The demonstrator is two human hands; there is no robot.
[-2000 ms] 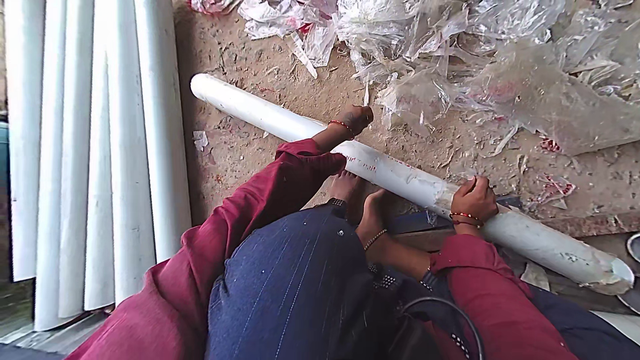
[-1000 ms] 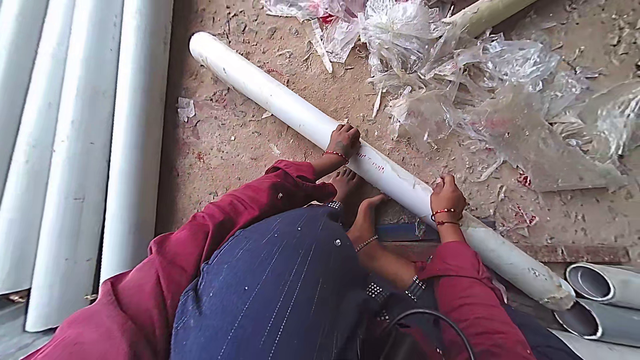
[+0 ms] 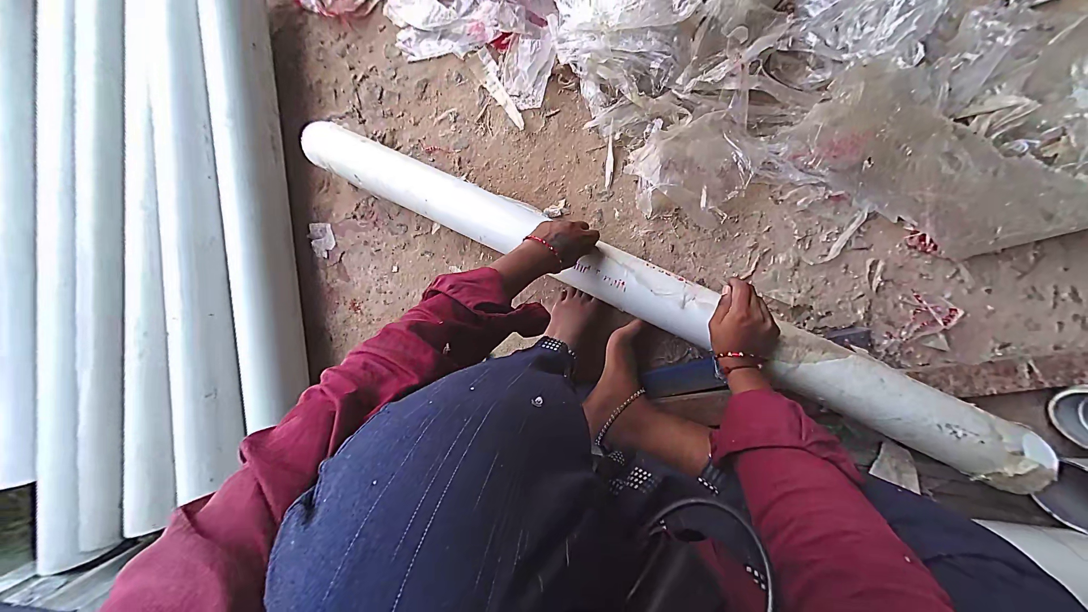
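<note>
A long white plastic pipe point(image 3: 442, 197) lies slanted across the view, from upper left to lower right, over the ground in front of my feet. My left hand point(image 3: 564, 241) rests over the pipe near its middle, its fingers curled on the top. Farther right, my right hand point(image 3: 743, 320) grips the same pipe, with the thumb on the near side. Red print marks show on the pipe between the two hands. Toward the lower right end, brownish film or dirt covers part of its surface, and that end looks ragged. The undersides of both hands are hidden.
Several white pipes point(image 3: 246, 212) stand side by side at the left. Crumpled clear plastic film point(image 3: 705, 144) covers the ground at the upper right. Open ends of other pipes point(image 3: 1073, 415) show at the right edge. A blue bar point(image 3: 680, 376) lies beside my bare feet.
Both hands stay on the pipe throughout. My left hand lies farther from my right hand along the pipe than one second ago. The view has shifted.
</note>
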